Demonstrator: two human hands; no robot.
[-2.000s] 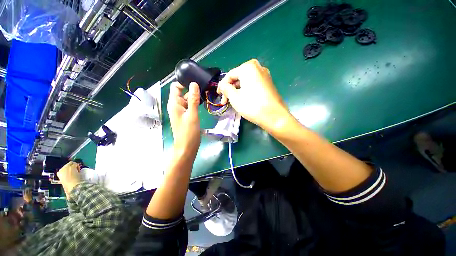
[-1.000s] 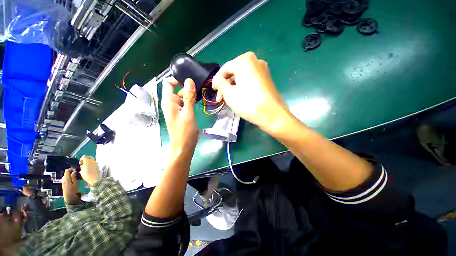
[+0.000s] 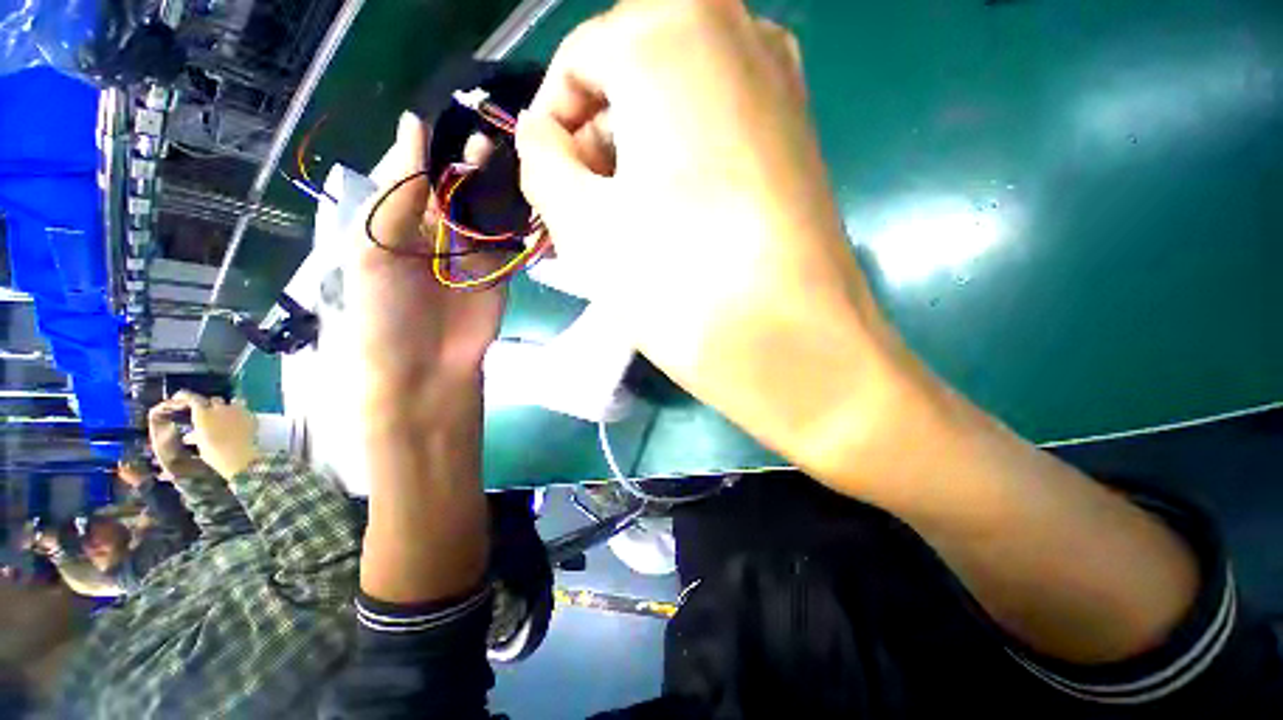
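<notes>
My left hand holds the black camera head from below, its open side facing me. Red, yellow and black wire leads loop out of it, with a small white connector at the upper rim. My right hand has its thumb and finger pinched at the red and black leads beside the black piece; the fingertips are partly hidden. The white camera housing lies below, mostly behind my right hand, with its white tail cable curving to the bench edge.
At left, a white foam sheet bears another white housing and a black part. A person in a plaid sleeve works beyond it. Blue bins and metal rails are at far left. The green bench extends right.
The view has moved closer to the hands. The black piece has turned so its open side and wires show. The pile of black rings has left the view.
</notes>
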